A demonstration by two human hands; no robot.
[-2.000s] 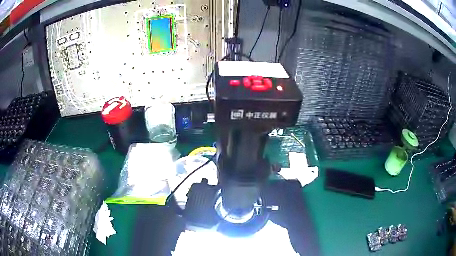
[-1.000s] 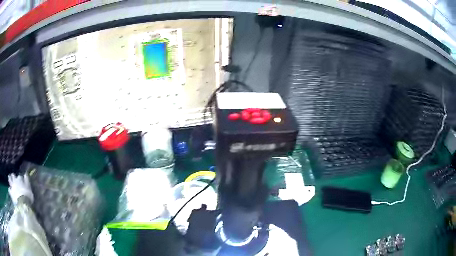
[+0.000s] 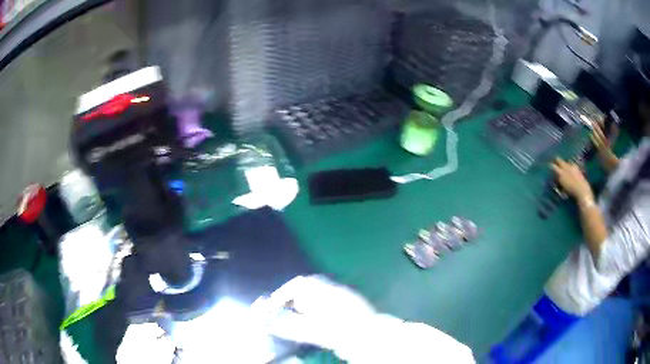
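My left hand [image 3: 146, 344], in a white glove, is at the bottom left below the microscope and cut off by the lower edge. My right hand [image 3: 299, 309], gloved and white-sleeved, reaches in from the bottom right over the stage [image 3: 249, 238]. Both are washed out by glare, so whether they hold anything cannot be told. The black microscope [image 3: 125, 131] with red buttons stands tilted in view at the left; its ring light [image 3: 178, 277] glows just above my hands. A short row of small circuit boards [image 3: 442, 240] lies on the green mat.
A black slab [image 3: 353, 185] with a white cable, a green cup [image 3: 419, 134], white tissue [image 3: 269, 186] and blister trays [image 3: 338, 121] lie behind. A zip bag [image 3: 85, 266] and a red-topped bottle [image 3: 32, 203] are left. A neighbouring person's bare hands [image 3: 574, 181] work at right.
The view has swung right, showing the neighbour. My left hand has left the tray stack, and both my hands are now below the microscope.
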